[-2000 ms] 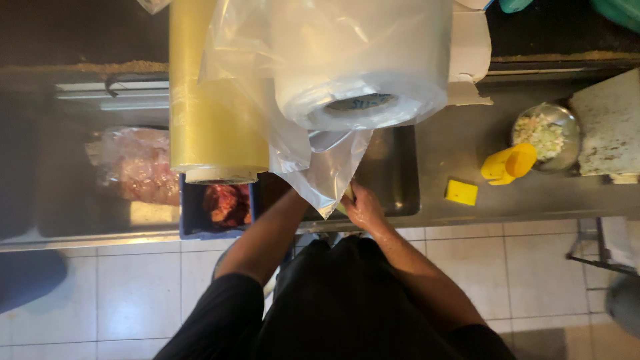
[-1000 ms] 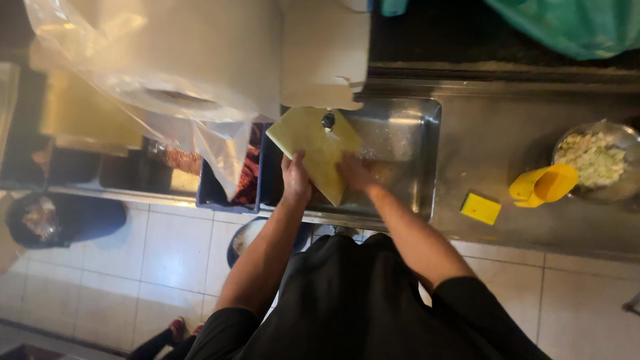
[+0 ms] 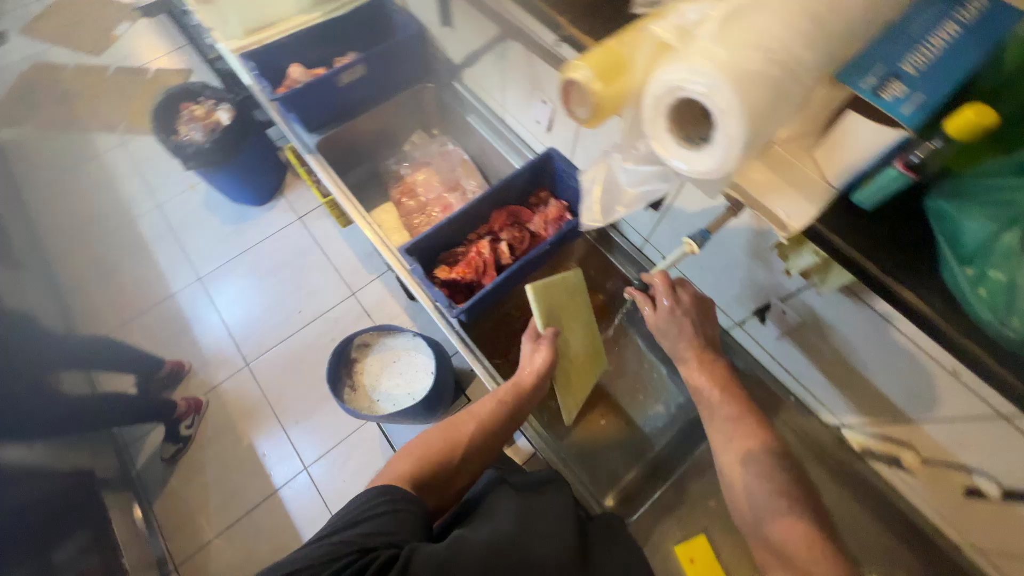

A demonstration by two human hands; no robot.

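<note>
My left hand (image 3: 538, 352) grips the left edge of a pale yellow cutting board (image 3: 570, 344), which is tilted over a steel sink basin (image 3: 640, 408). At the white faucet spout (image 3: 678, 254), on the wall side of the basin, my right hand (image 3: 676, 314) has its fingers at the spout's dark tip. A thin stream of water runs from there toward the board. Beside the board, a blue plastic bin (image 3: 500, 232) with red raw meat (image 3: 504, 244) straddles the sink.
Overhead hang rolls of plastic film (image 3: 692, 120). Further left are bagged meat (image 3: 436, 184) and another blue bin (image 3: 344, 80). A blue bucket (image 3: 444, 384) and a waste bin (image 3: 240, 168) stand on the tiles. A yellow sponge (image 3: 698, 556) lies on the counter. A person's legs (image 3: 104, 388) show at left.
My right hand has moved from the board to the faucet tip. My left hand still has the board, now held more on edge. The view has turned strongly.
</note>
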